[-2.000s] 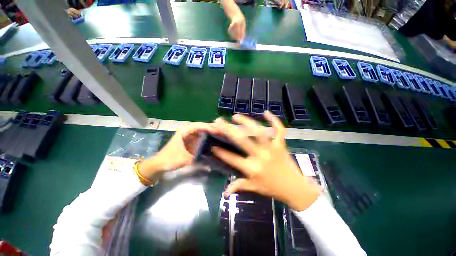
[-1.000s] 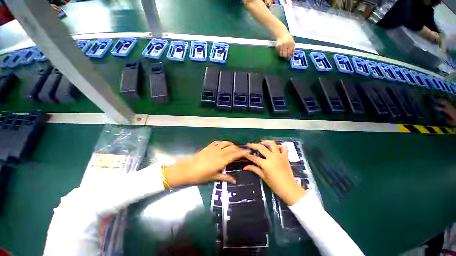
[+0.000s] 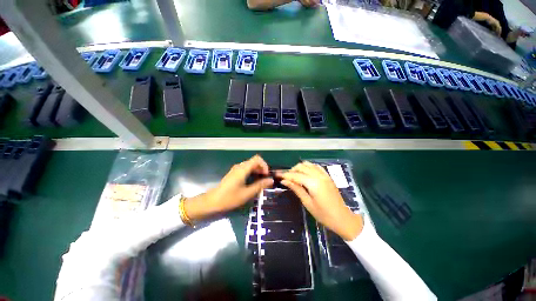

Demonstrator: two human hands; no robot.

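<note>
The die-cut sheet [image 3: 286, 258], glossy black rectangles divided by pale lines, lies on the green bench before me. Above its far end my left hand [image 3: 245, 183] and my right hand [image 3: 311, 187] meet at the fingertips. A small black piece [image 3: 276, 176] shows between the fingertips; it is mostly hidden, and I cannot tell exactly how each hand holds it. The bagged sheets [image 3: 341, 203] with a white label lie right of the open sheet, partly under my right hand and forearm.
Dark housings [image 3: 271, 106] and blue frames [image 3: 222, 61] stand in rows on the belt behind a pale rail [image 3: 317, 142]. A grey post [image 3: 88, 76] crosses the left. A long plastic bag [image 3: 132, 182] and shiny clear film [image 3: 203, 250] lie left. People's hands show at the back.
The dark housing held two seconds ago is no longer in my hands. My hands have moved to the sheet's far end, fingertips together. The other person's hand has left the blue frames.
</note>
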